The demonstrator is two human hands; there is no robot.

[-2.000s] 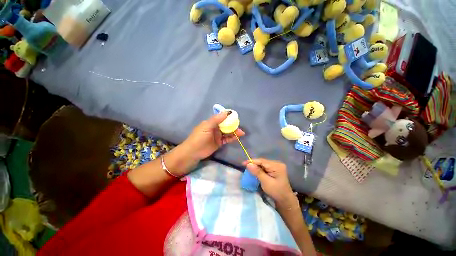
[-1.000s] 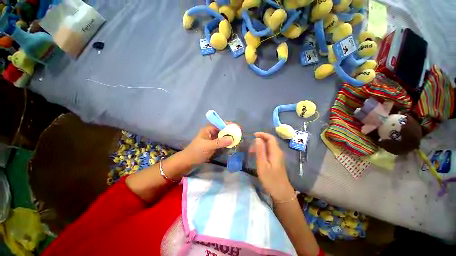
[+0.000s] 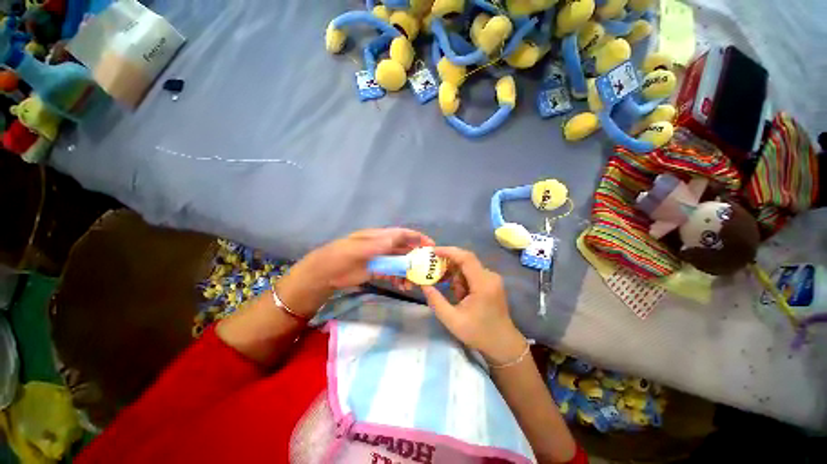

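Note:
A plush piece (image 3: 425,265) with a light blue band and a yellow round end with black lettering is held between my two hands above the table's front edge. My left hand (image 3: 374,256) holds it from the left and behind, around the blue band. My right hand (image 3: 471,304) has thumb and fingers on the yellow end's right side. The rest of the piece is hidden by my hands. No needle or thread can be made out.
One tagged plush piece (image 3: 512,210) and a slim silver tool (image 3: 544,294) lie right of my hands. A plush heap (image 3: 490,36) is at the back. A doll (image 3: 716,237) on striped cloth and a red-black box (image 3: 725,100) are at right. Bins (image 3: 118,299) with plush pieces stand below the edge.
The yellow line pulled out earlier and the blue tag below the hands no longer show. My right hand has come in from the right onto the yellow end, which has turned to show its lettering.

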